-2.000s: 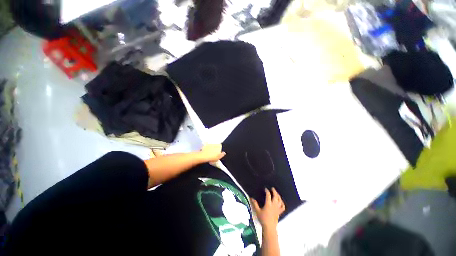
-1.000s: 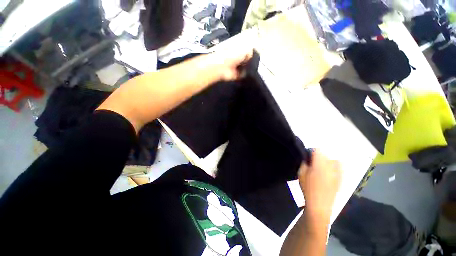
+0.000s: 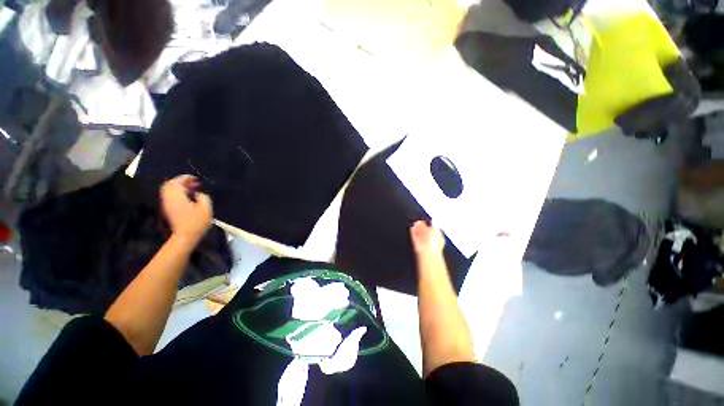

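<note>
A large black cut panel (image 3: 262,119) lies flat on the left of the white table, with faint pale curved marks on it. My left hand (image 3: 187,209) is at its lower left edge, fingers curled; whether it grips cloth is unclear. A second black panel (image 3: 373,226) lies to the right, partly beside the white template (image 3: 468,214), whose oval hole shows black. My right hand (image 3: 427,238) is over this panel near the template's edge; its fingertips are blurred and I cannot tell if they pinch anything.
A crumpled black garment bundle (image 3: 103,238) sits left of the table. Brown paper (image 3: 397,24) lies at the far side. A dark piece with white print (image 3: 520,67) and yellow cloth (image 3: 623,71) are at the far right. A grey bundle (image 3: 583,238) is beyond the right edge. A small red item (image 3: 503,235) lies on the table.
The black cloth held up between both hands a second ago now lies flat on the left. My left hand has come down to its near edge; my right hand has moved away from it. The view has shifted.
</note>
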